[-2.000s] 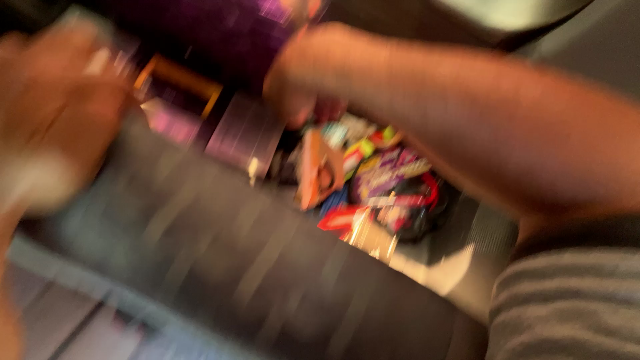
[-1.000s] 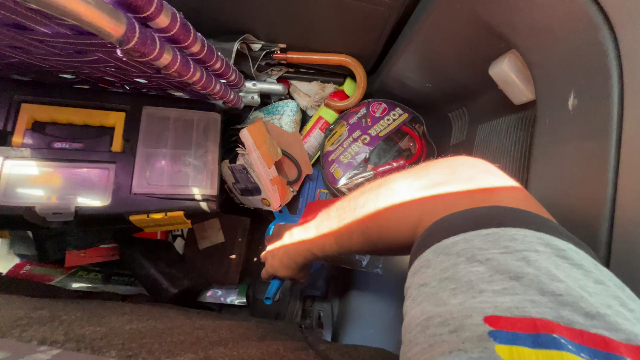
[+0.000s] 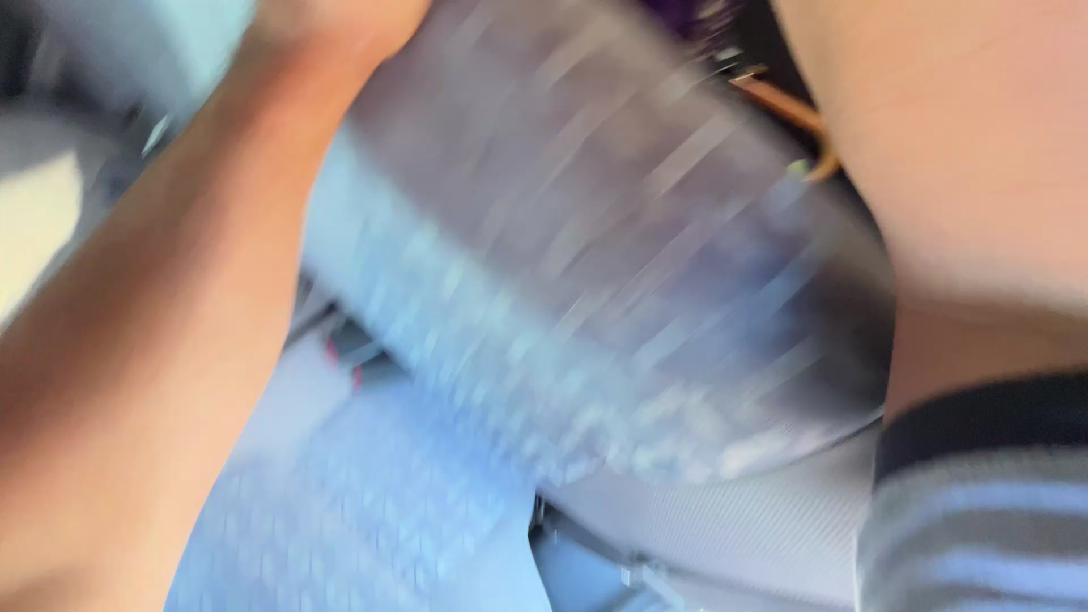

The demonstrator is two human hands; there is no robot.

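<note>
The head view is strongly blurred. My left forearm crosses the left side and runs up to the top edge, where only the wrist or heel of my left hand (image 3: 348, 25) shows; its fingers are cut off. My right arm fills the upper right, in a grey striped sleeve with a dark cuff, and the right hand lies outside the picture. Between the arms stretches a long dark padded surface (image 3: 586, 195), which looks like the top of a seat back. Beyond it, beside my right arm, a curved orange-brown handle (image 3: 790, 110) shows.
A bit of purple fabric (image 3: 680, 13) shows at the top behind the padded surface. Below lie a blue-lit textured surface (image 3: 365, 501) and a pale ribbed panel (image 3: 748, 510). Small dark parts with red marks (image 3: 365, 353) sit left of centre.
One second ago my right hand was down among the stored things beside a toolbox; now it is out of view. My left arm has come into view. The view has swung strongly.
</note>
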